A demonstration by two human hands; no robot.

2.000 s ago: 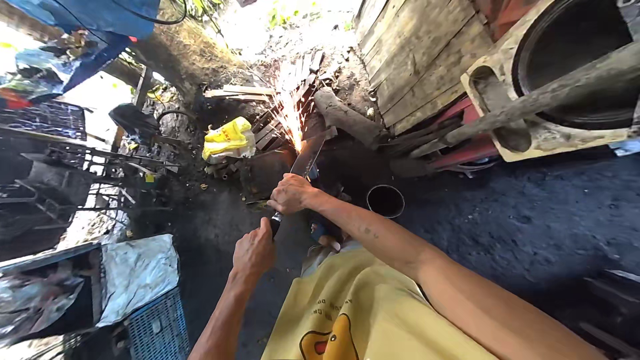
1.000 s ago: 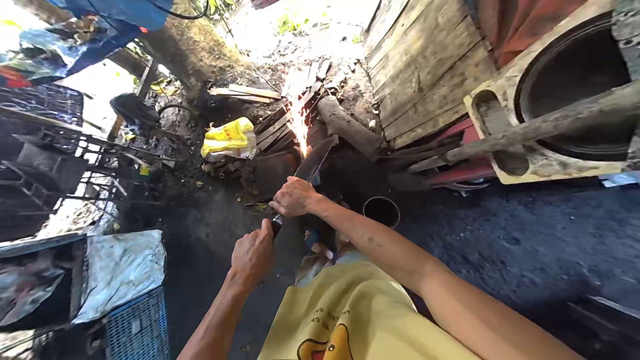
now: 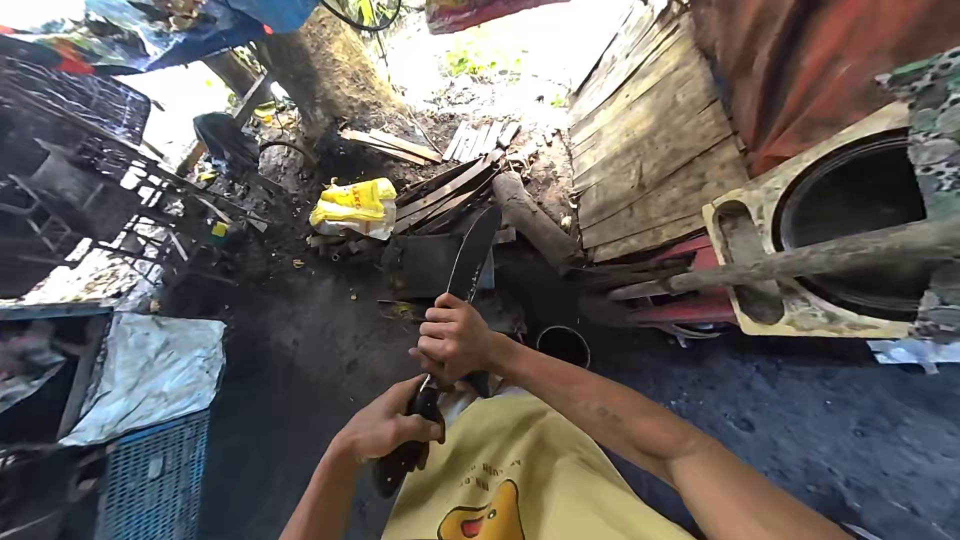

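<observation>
A large machete-like knife [image 3: 471, 259] with a broad dark blade and a dark riveted handle lies diagonally in front of my body, its tip pointing up and slightly right. My left hand [image 3: 390, 426] is closed around the handle. Higher up, my right hand [image 3: 456, 339] grips the blade's lower part. Beyond the blade sits a dark block-like object [image 3: 421, 264], partly covered by the knife. What stands directly below my right hand is hidden.
A round black container [image 3: 564, 346] stands right of my hands. Ahead are scrap wood strips [image 3: 450, 196], a log [image 3: 531, 217] and a yellow sack [image 3: 354, 204]. Wooden boards [image 3: 652, 142] and a pale frame with a round opening [image 3: 817, 176] are right; a blue plastic crate [image 3: 154, 476] is left.
The stream of sparks at the blade has stopped. Both hands have drawn the knife back toward my body, and its whole blade now shows.
</observation>
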